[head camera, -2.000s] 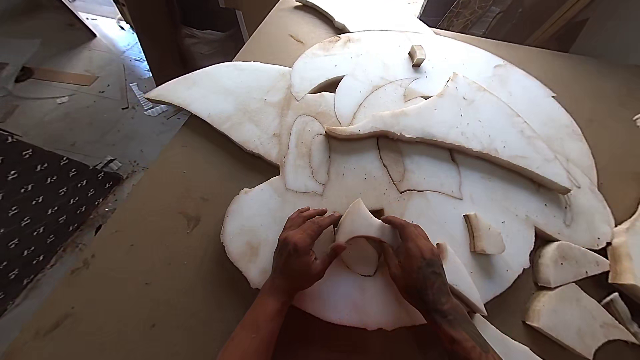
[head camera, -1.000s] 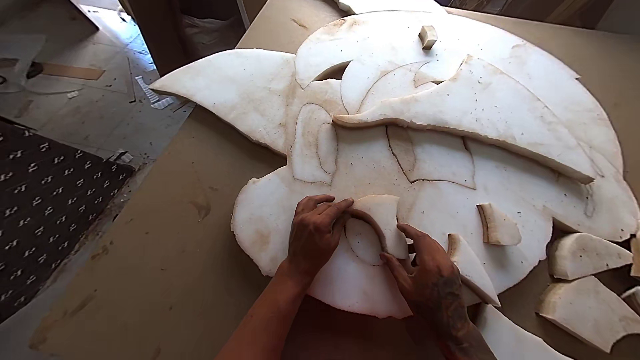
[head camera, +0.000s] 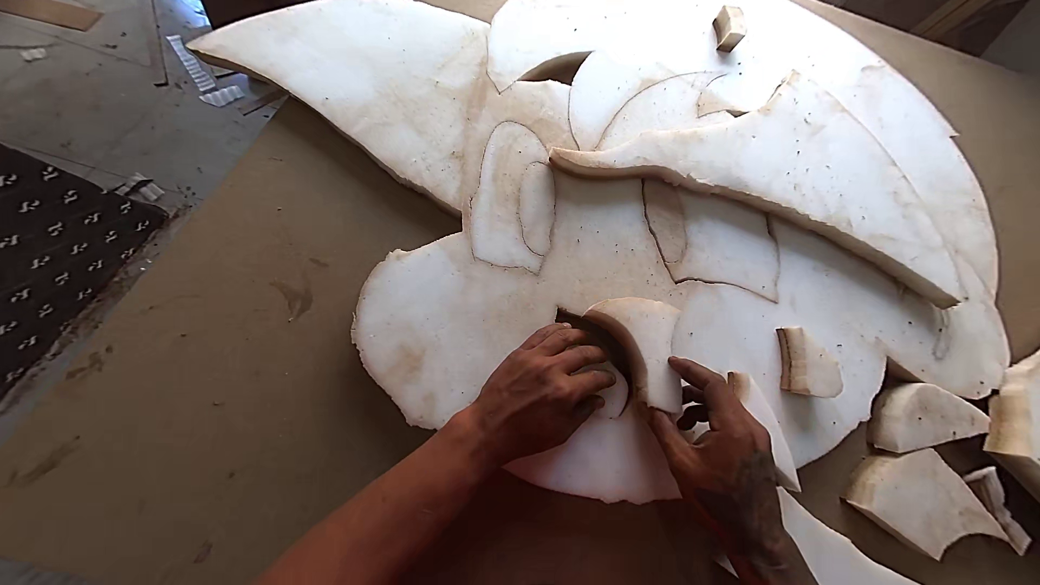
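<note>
Cut pieces of thick white foam lie fitted together as a large flat shape (head camera: 601, 236) on a brown board. At its lower middle, my right hand (head camera: 715, 439) grips a curved foam piece (head camera: 656, 345) by its right edge and lower end, thumb and fingers apart around it. My left hand (head camera: 552, 390) rests on the foam just left of that piece, fingers bent over a dark curved gap; its fingertips are near a small rounded foam part (head camera: 613, 394). Whether the left hand holds anything cannot be told. A long curved foam piece (head camera: 780, 162) lies on top of the shape, above both hands.
A small foam block (head camera: 730, 28) and a foam wedge (head camera: 808, 364) sit on the shape. Loose foam offcuts (head camera: 926, 500) lie at the lower right. The brown board (head camera: 203, 341) extends left, beyond which are a dark patterned mat (head camera: 65, 260) and the floor with scraps.
The curved piece has turned from arching over the rounded part to standing along its right side. My left hand has left its upper left end and now lies over the gap. The view is closer.
</note>
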